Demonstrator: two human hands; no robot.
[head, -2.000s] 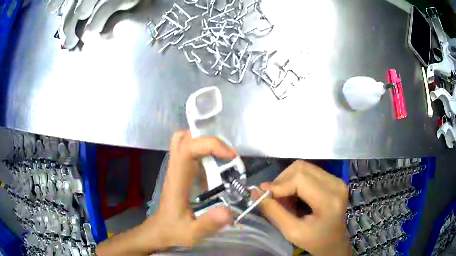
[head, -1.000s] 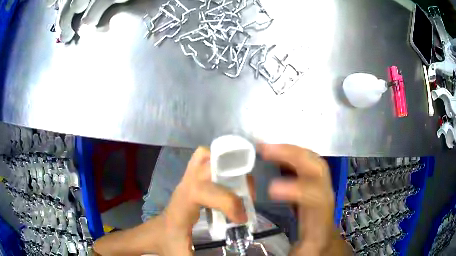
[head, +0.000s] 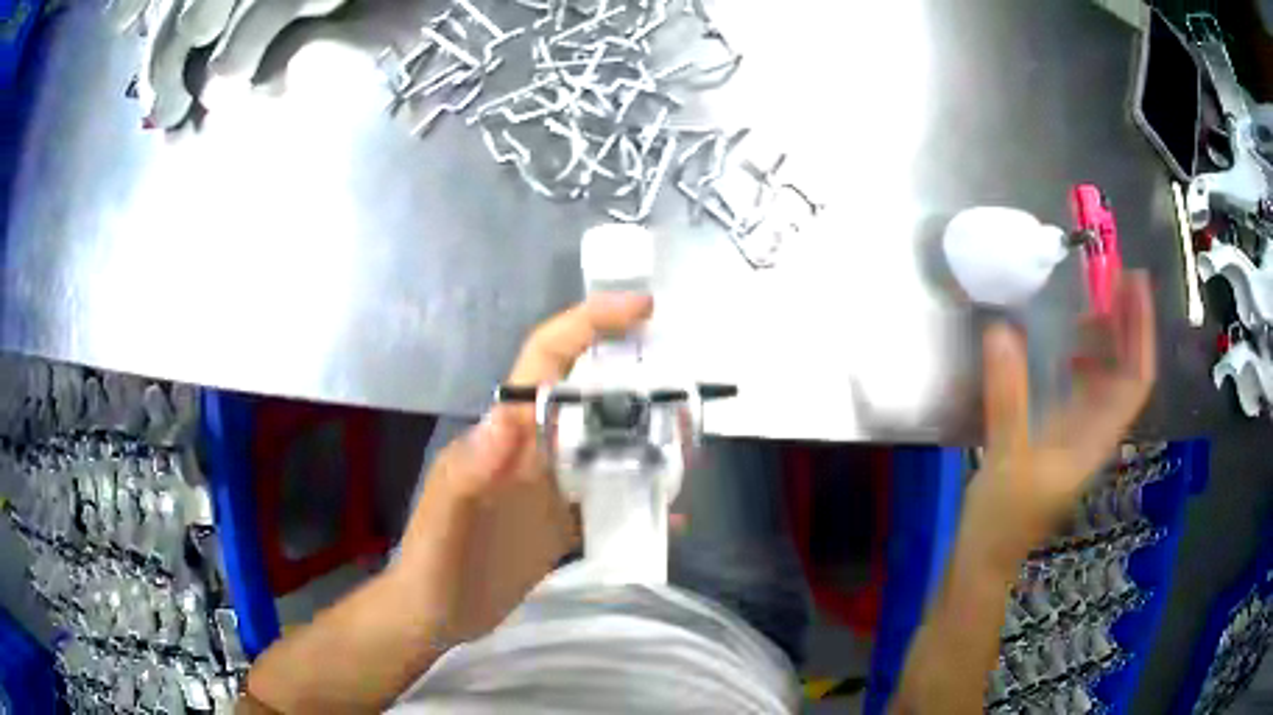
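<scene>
A white handle assembly [head: 624, 524] is upright over the lap, with a black cross pin [head: 705, 393] sticking out both sides and wire sides below it. My left hand [head: 524, 447] holds it from the left, with a finger across its upper part. My right hand [head: 1068, 405] is blurred, empty, with fingers apart, just below a white squeeze bottle [head: 1000, 256]. The bottle lies on the bench with its nozzle pointing at a pink-red bar [head: 1096, 231].
A tangled heap of wire bails [head: 600, 91] lies on the steel bench [head: 433, 300]. White handles lie at the far left [head: 258, 39] and right edge [head: 1236, 266]. A phone [head: 1170, 98] is at the right. Crates [head: 231, 517] full of handles flank the lap.
The handle assembly has turned and moved up, its cross pin now above the bench edge. My right hand has left it and moved right to beside the squeeze bottle.
</scene>
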